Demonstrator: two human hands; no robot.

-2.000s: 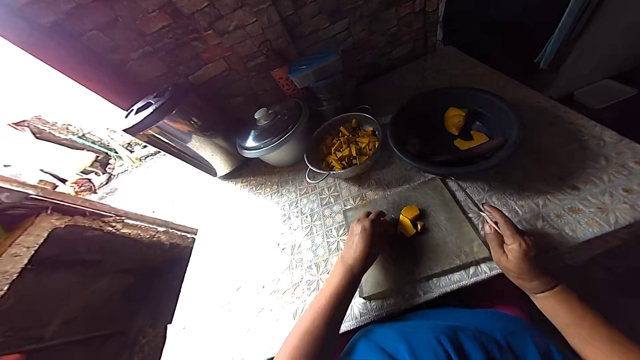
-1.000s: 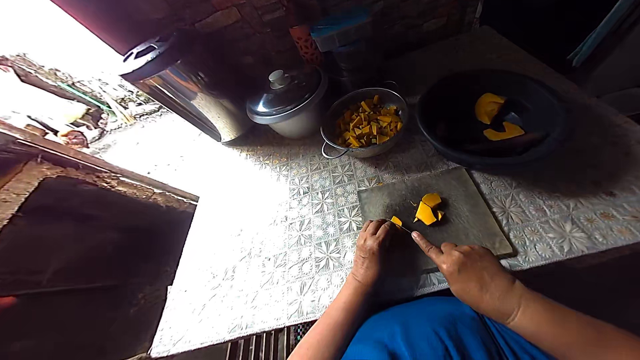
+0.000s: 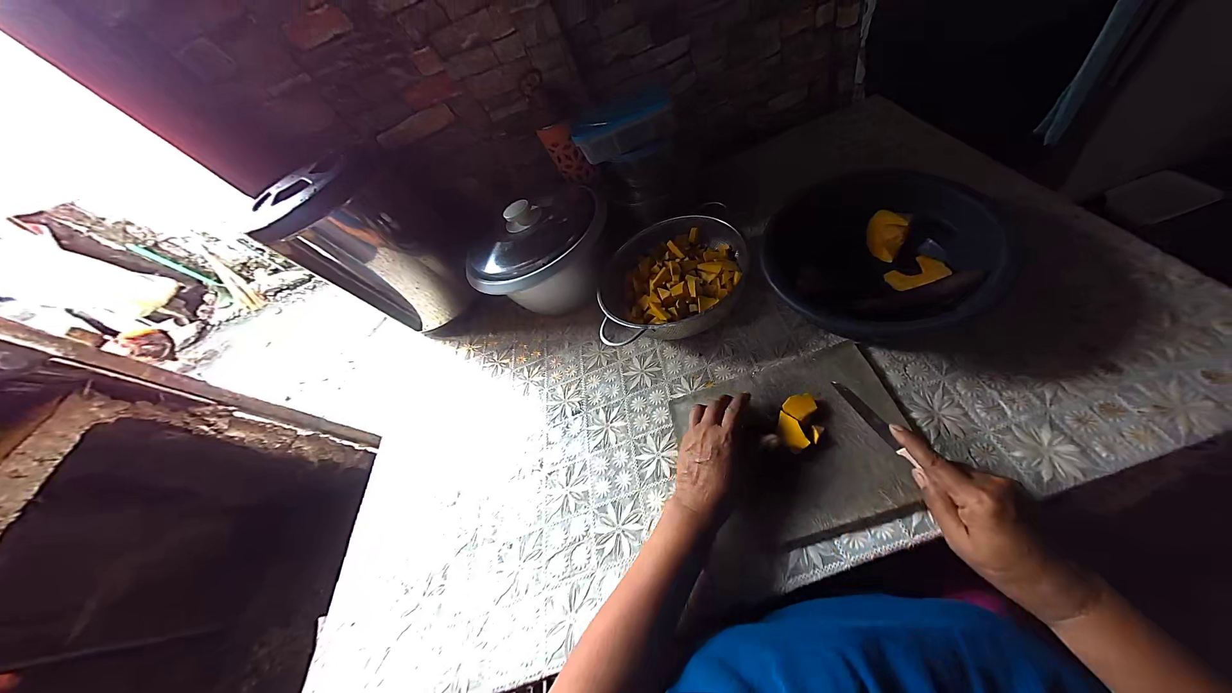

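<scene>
My right hand (image 3: 972,500) grips a kitchen knife (image 3: 866,414) by its handle, the blade pointing up and left over the right side of a cutting board (image 3: 847,481). On the board's left side rests my left hand (image 3: 710,448), fingers bent; whether anything lies under them cannot be told. Between the hands sit yellow-orange squash pieces (image 3: 798,422), nearer my left hand. Behind the board, a metal colander (image 3: 674,329) with loop handles holds many cut squash chunks (image 3: 685,279). Larger squash pieces (image 3: 887,235) lie in a dark basin (image 3: 818,313) at the back right.
A lidded pot (image 3: 553,289) stands left of the colander, beside a large metal container (image 3: 385,260). Behind them are blue-lidded plastic containers (image 3: 626,130) and an orange perforated holder (image 3: 566,152) near the brick-patterned wall. A patterned cloth (image 3: 616,520) covers the table.
Since a second ago, the knife and my right hand have moved right, away from my left hand. The small squash piece seen then at my left fingertips no longer shows there.
</scene>
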